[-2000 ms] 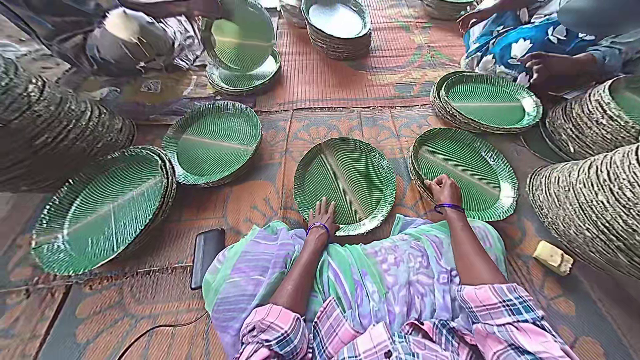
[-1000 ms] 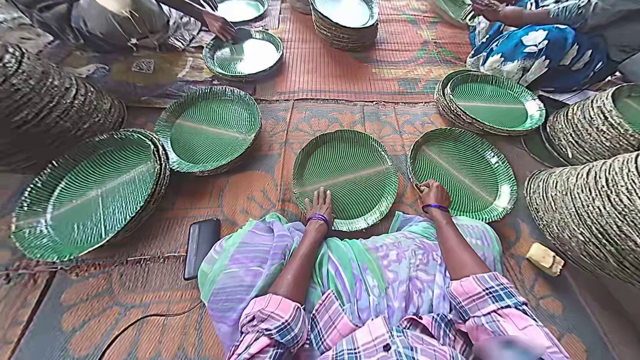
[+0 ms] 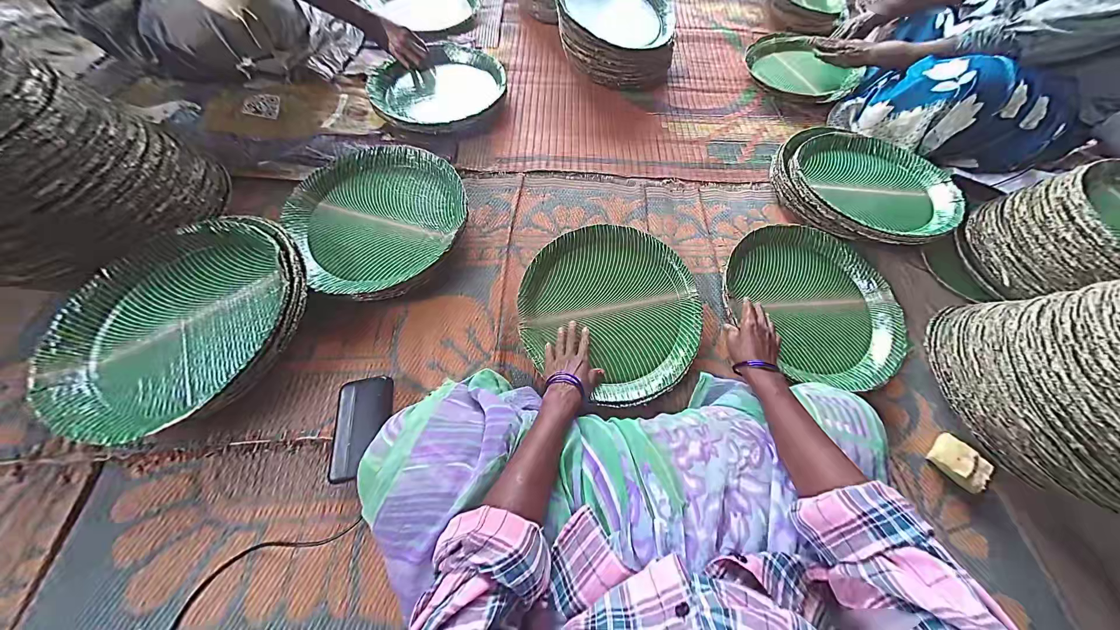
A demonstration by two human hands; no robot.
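Note:
My left hand point(image 3: 570, 357) lies with fingers spread on the near left rim of a green leaf-patterned plate point(image 3: 626, 306) on the mat in front of my lap. To its right, my right hand point(image 3: 752, 337) touches the near left rim of another green leaf-patterned plate point(image 3: 822, 297); whether its fingers grip the edge is not clear. The two plates lie side by side with a narrow gap. Further left are a green plate stack point(image 3: 376, 219) and a larger, tilted one point(image 3: 184, 332). Behind the right plate sits one more low stack of green plates point(image 3: 866, 188).
Tall plate stacks stand at the left point(image 3: 96, 166) and right point(image 3: 1041, 385). A black phone-like device point(image 3: 360, 429) with a cable lies left of my lap, a yellowish block point(image 3: 960, 461) at the right. Two people sit opposite, hands at plates point(image 3: 442, 87), point(image 3: 801, 70); another stack point(image 3: 617, 44) stands between them.
The person at the far left held a plate raised two seconds ago; that person's hand is now at a lower plate. My hands remain at the same two plates.

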